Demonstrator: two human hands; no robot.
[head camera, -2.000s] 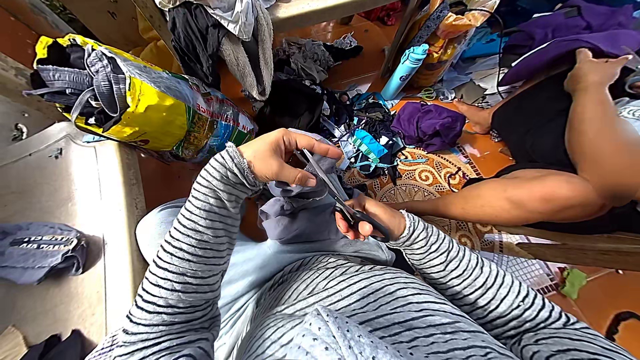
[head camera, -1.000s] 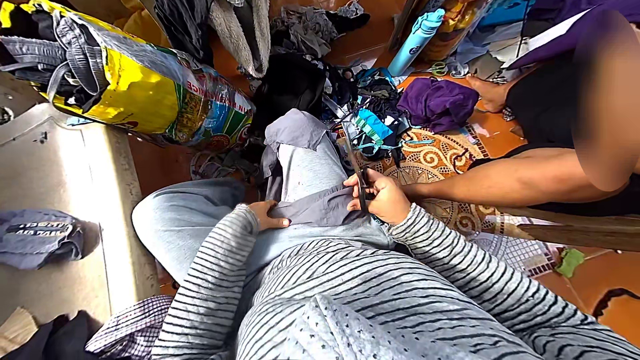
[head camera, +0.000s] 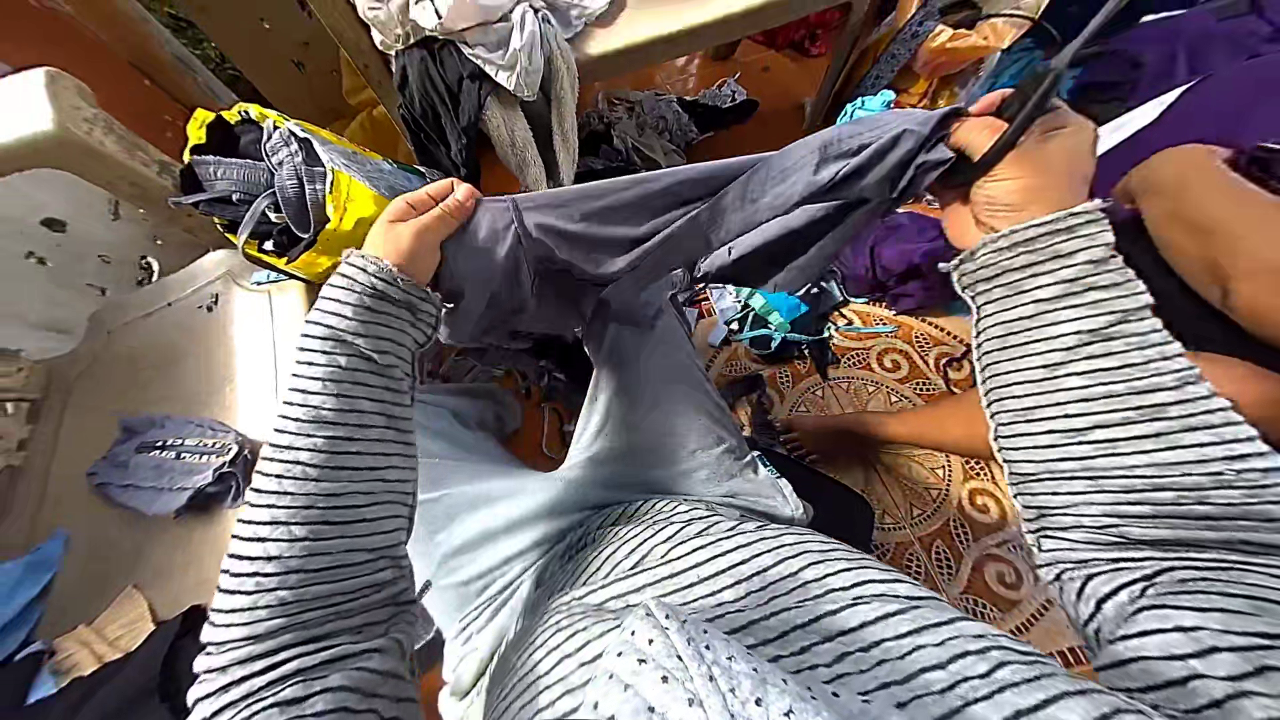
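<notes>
A grey cloth garment (head camera: 650, 230) is stretched between my two hands, above my lap, with one part hanging down over my light blue trousers. Its left end is pinched in my left hand (head camera: 422, 228). My right hand (head camera: 1025, 165) grips the other end and also holds a pair of scissors (head camera: 1040, 90) with black handles, the blades pointing up and away past the top edge. Part of the scissors is out of view.
A yellow sack (head camera: 345, 215) stuffed with clothes lies at upper left, by a worn plastic chair (head camera: 130, 350) bearing a grey cloth (head camera: 175, 465). Scraps (head camera: 770, 320) lie on a patterned mat (head camera: 900, 470). Another person's leg (head camera: 920, 425) is at right.
Both hands have risen from my lap and moved apart, and the grey garment is now spread between them. A second ago it lay over my lap, with the scissors in my right hand.
</notes>
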